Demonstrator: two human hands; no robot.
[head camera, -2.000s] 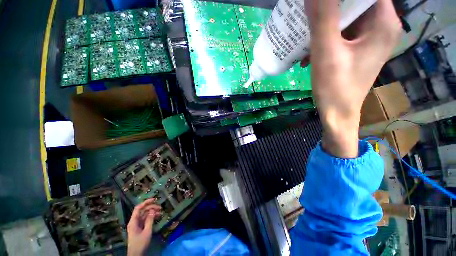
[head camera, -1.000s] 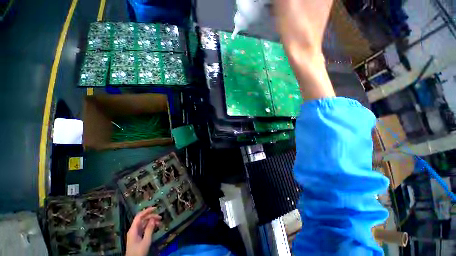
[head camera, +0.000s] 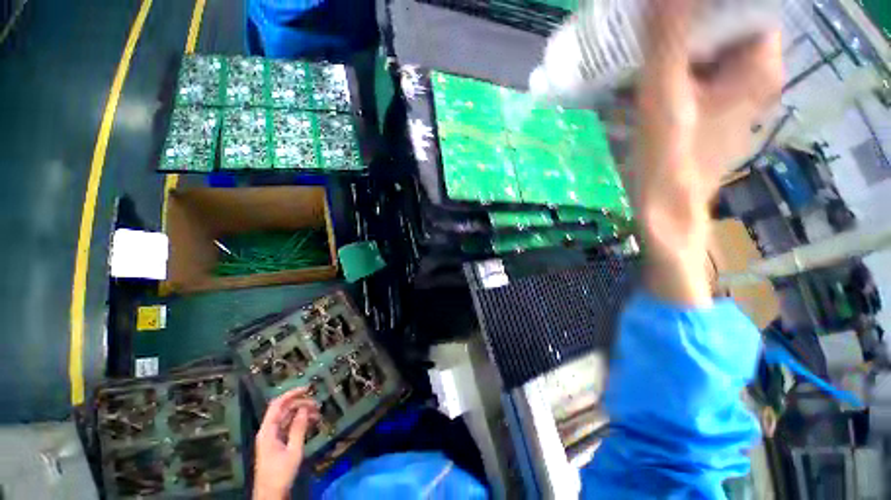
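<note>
My right hand, blurred, is closed around the white dispensing bottle at the upper right. The bottle lies tilted over the far right part of a green board panel, its nozzle end pointing left; the tip is too blurred to tell if it touches. The panel lies on top of a stack with black trays. My left hand is at the lower edge of an empty solder pallet with brown clips, fingers slightly curled over its near corner; whether it grips the pallet is unclear.
A second empty pallet lies lower left. An open carton holds thin green strips. A populated board panel is behind it. A ribbed black rack is right of centre. A blue sleeve of cloth shows at the top. A blue cord hangs right.
My right hand and the bottle have moved right and down in the picture since a second ago. The view has shifted slightly. My left hand stays at the pallet.
</note>
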